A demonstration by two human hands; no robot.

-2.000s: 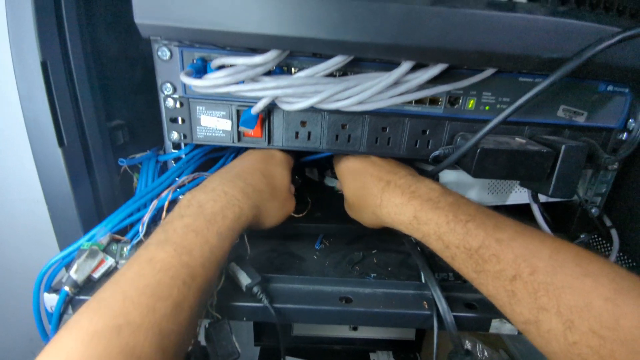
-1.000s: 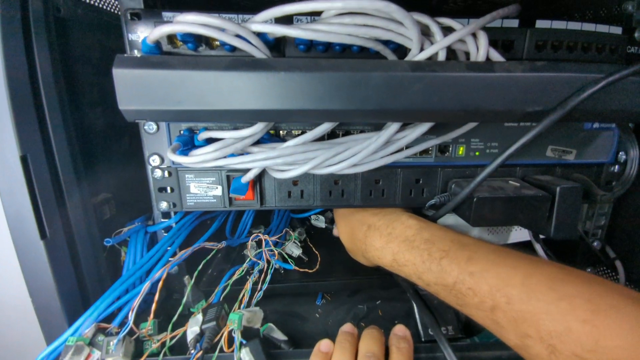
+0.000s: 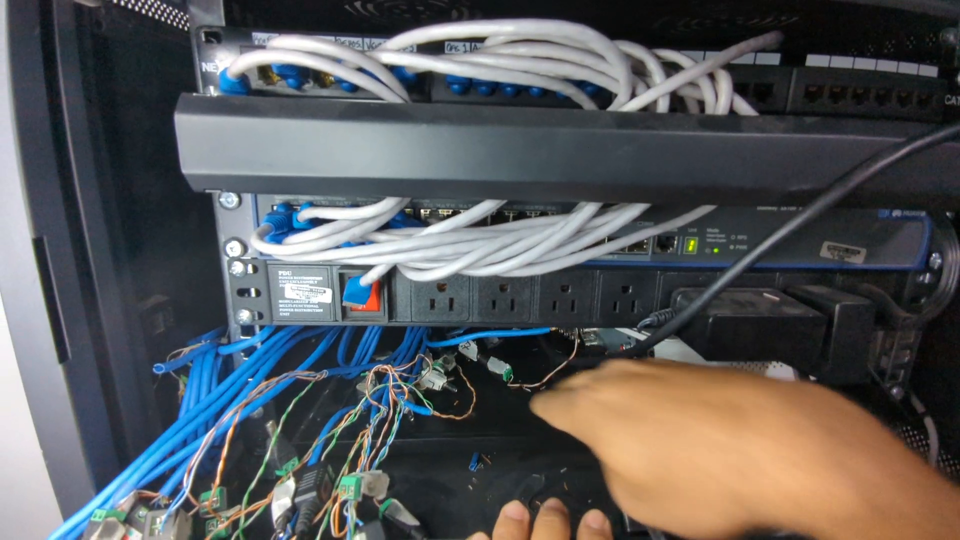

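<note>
My right hand (image 3: 675,435) reaches over the black shelf (image 3: 420,469) below the power strip (image 3: 450,300); it is blurred, its fingers partly hidden, and I cannot tell whether it holds anything. Near its fingertips lies a small connector with a green terminal block (image 3: 496,367) on a thin twisted wire. Of my left hand (image 3: 551,521) only some fingertips show at the bottom edge, resting on the shelf's front. To the left, stripped twisted pairs (image 3: 386,375) run from blue network cables (image 3: 255,382) to several green-and-clear connectors (image 3: 364,486).
Above are a network switch (image 3: 810,240) with grey patch cords (image 3: 480,251), a black cable manager panel (image 3: 525,146) and a patch panel (image 3: 870,94). A thick black cable (image 3: 780,232) crosses at right, by a black power adapter (image 3: 739,322). Wire scraps (image 3: 476,461) lie on the shelf.
My left hand has gone from beneath the power strip to the bottom edge. My right hand has moved down and away from the power strip since one second ago. The view has shifted upward.
</note>
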